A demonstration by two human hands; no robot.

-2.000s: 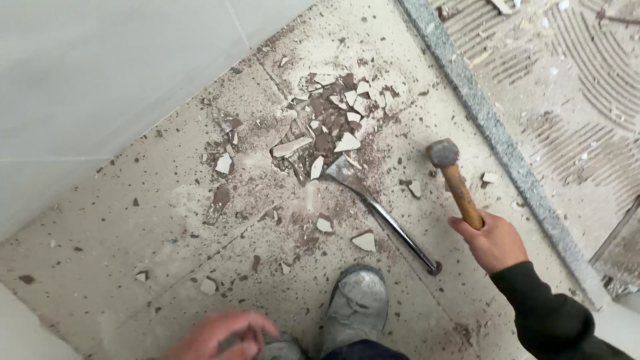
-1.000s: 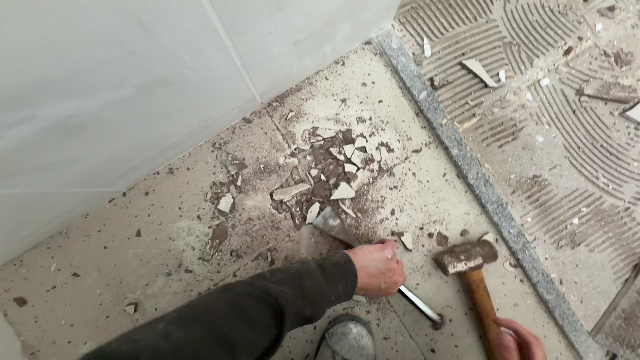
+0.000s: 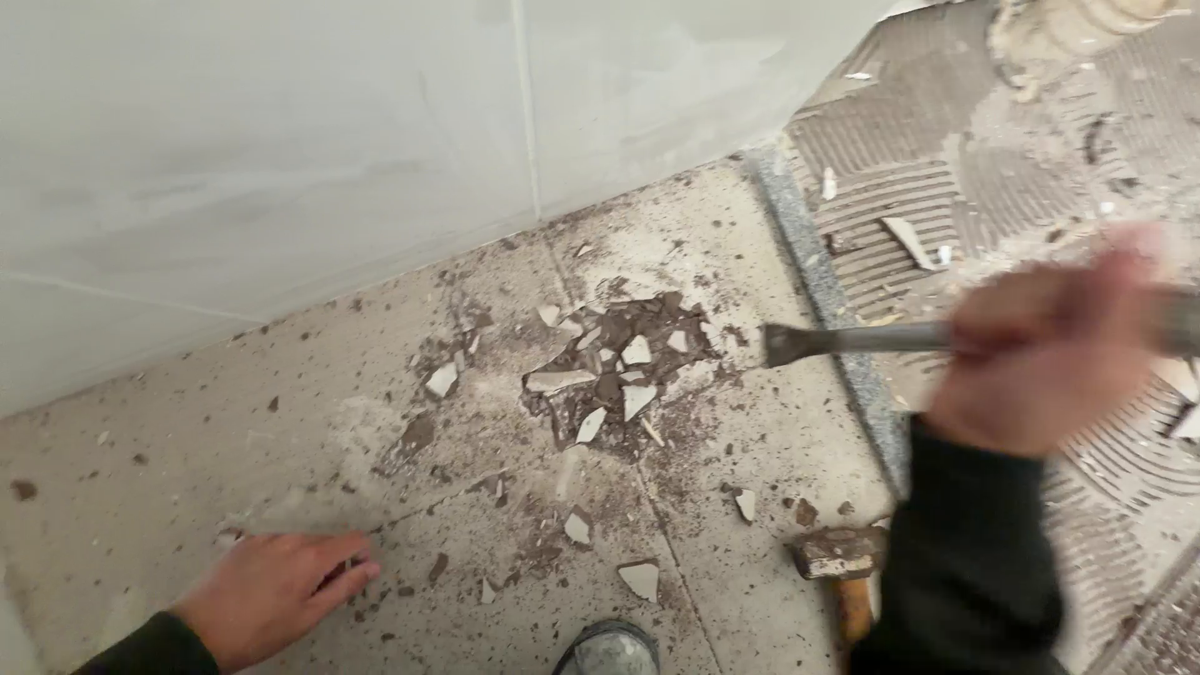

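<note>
My right hand point(image 3: 1041, 347), blurred at the right, is closed around the shaft of a flat-bladed steel pry bar point(image 3: 872, 339). The bar is held above the floor with its blade pointing left, towards the broken patch point(image 3: 619, 366) in the tiled floor. Loose tile shards point(image 3: 640, 398) and dark rubble lie in that patch. A hammer point(image 3: 839, 553) with a wooden handle rests on the floor beside my right sleeve, which partly hides it. My left hand point(image 3: 277, 591) is low over the tiles at lower left, thumb a little apart from the bent fingers; its palm is hidden, and no tool shows in it.
A large-tiled wall point(image 3: 375, 141) rises along the back left. A grey stone strip point(image 3: 816, 262) separates the tiles from a floor with ridged adhesive point(image 3: 900, 187) at the right. Scattered shards point(image 3: 640, 579) and grit lie around, near my shoe point(image 3: 609, 652).
My left hand has let go of the pry bar and moved to the left. My right hand has let go of the hammer and now holds the bar, which was lower, near the broken patch.
</note>
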